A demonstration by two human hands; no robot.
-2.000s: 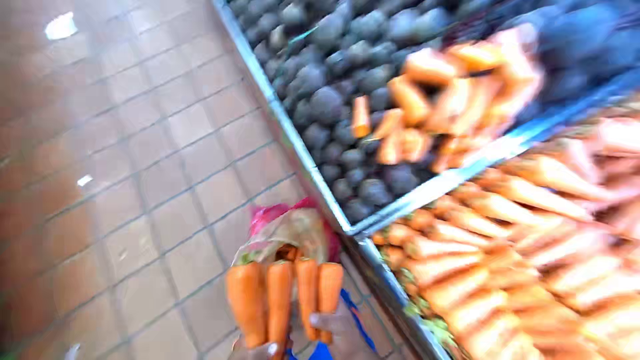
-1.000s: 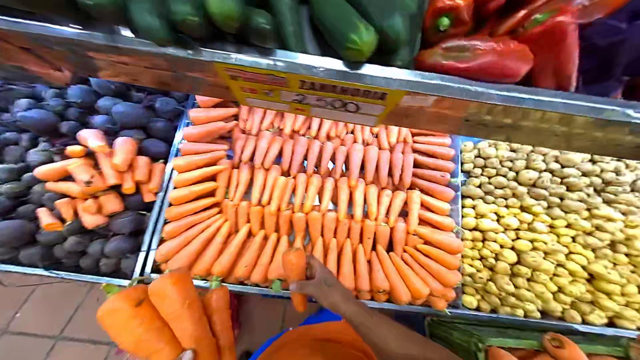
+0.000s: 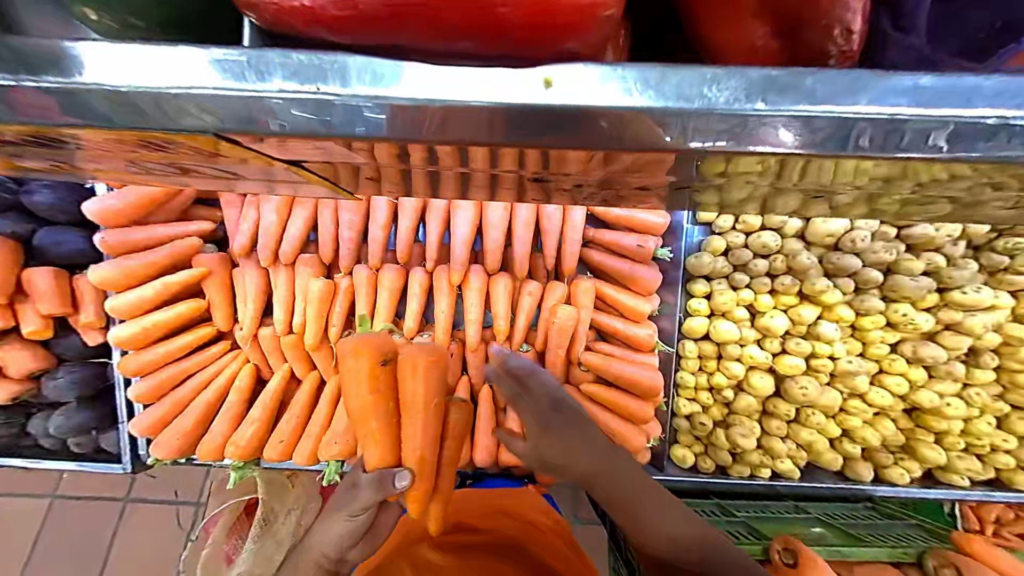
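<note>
Several carrots [image 3: 392, 408] are gripped upright by my left hand [image 3: 360, 512], its thumb across their lower ends, in front of the display's near edge. My right hand [image 3: 544, 408] reaches over the carrot display [image 3: 304, 320], fingers pointing up and left, at the carrots right of the held bunch. Its fingertips blur against the carrots, and whether it holds one cannot be told. The displayed carrots lie in neat rows, with side columns laid crosswise and a front row fanned out.
Small yellowish potatoes [image 3: 800, 352] fill the right bin. Dark beets [image 3: 76, 392] with loose carrots [image 3: 48, 292] lie at left. A metal shelf edge [image 3: 512, 88] with red peppers [image 3: 448, 24] overhangs the display. Below are a burlap sack [image 3: 264, 520] and a green crate [image 3: 768, 520].
The held bunch has moved from the lower left to in front of the display's middle. My right hand, earlier at a carrot by the front edge, is now farther in over the rows. The view is closer.
</note>
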